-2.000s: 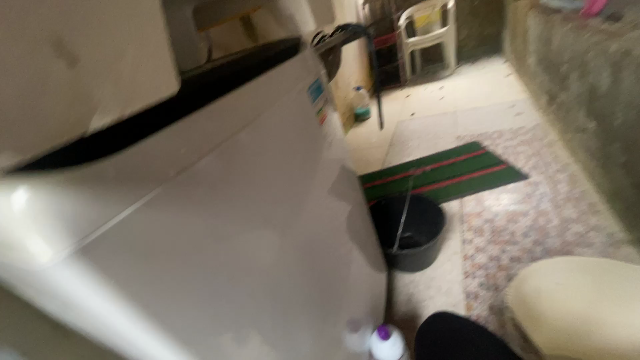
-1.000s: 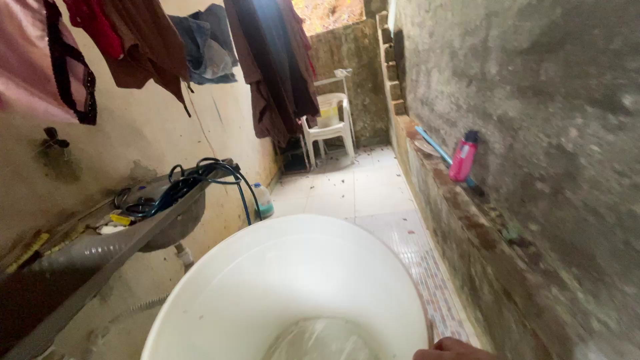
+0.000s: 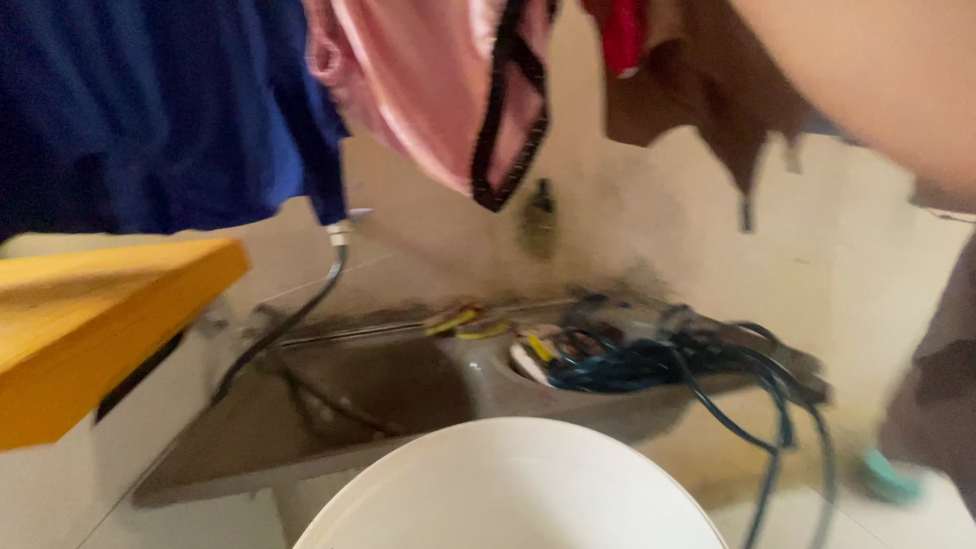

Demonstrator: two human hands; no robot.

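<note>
A white bucket or tub (image 3: 511, 488) fills the bottom centre, its rim just in front of a grey sink (image 3: 198, 457). Both my hands are out of frame, so what holds the bucket is hidden. A blurred bare arm (image 3: 877, 84) crosses the top right corner. Above the sink hang a dark blue garment (image 3: 152, 114), a pink garment with black lace edging (image 3: 435, 91) and a brown garment (image 3: 686, 91).
A coiled dark hose (image 3: 625, 366) lies on the sink's right part and droops over its edge. A thin grey hose (image 3: 293, 324) enters the basin. An orange-yellow board-like object (image 3: 122, 328) juts in at left. A tap (image 3: 540, 210) is on the wall.
The view has swung left towards the sink and hanging clothes. The hand seen at the white bucket's rim one second ago is out of view.
</note>
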